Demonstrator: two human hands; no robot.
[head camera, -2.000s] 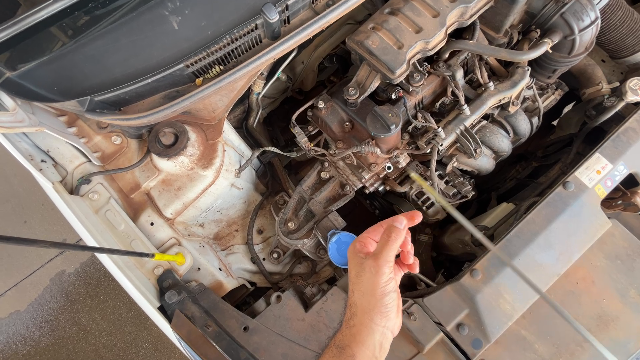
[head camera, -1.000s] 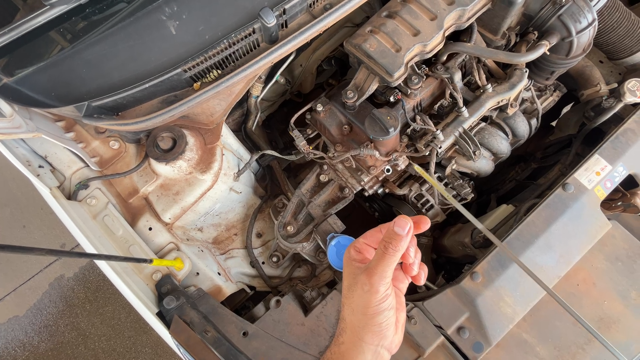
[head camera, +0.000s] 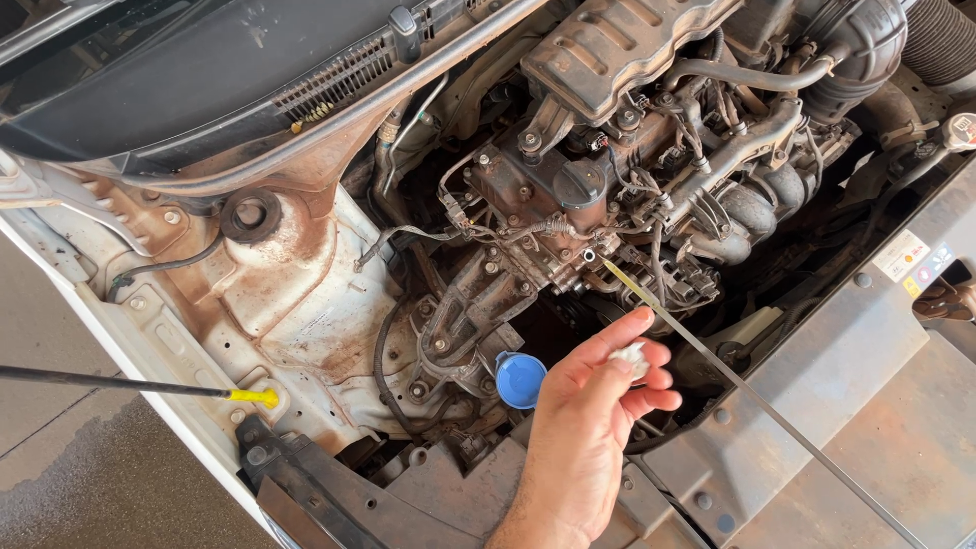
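Note:
My left hand (head camera: 602, 419) reaches up from the bottom centre, a small wad of white paper or cloth (head camera: 631, 358) pinched between thumb and fingers. Beyond the fingertips a thin metal dipstick (head camera: 762, 404) slants in from the lower right, its yellowish tip close to a small round opening (head camera: 589, 255) on the engine. Whether tip and opening touch cannot be told. The dipstick's other end lies outside the view, and so does my right hand. A black oil filler cap (head camera: 579, 183) sits on the engine. Left of my wrist is an open blue reservoir cap (head camera: 521, 380).
A black hood prop rod (head camera: 114, 381) with a yellow end stands against the left fender. Hoses, wiring and a ribbed metal cover (head camera: 621, 46) fill the upper engine bay. The front panel (head camera: 839, 381) runs along the lower right, with labels on it.
My left hand has shifted slightly and its fingers have spread a little, so the white wad now shows. The dipstick's tip has moved a little left, closer to the round opening.

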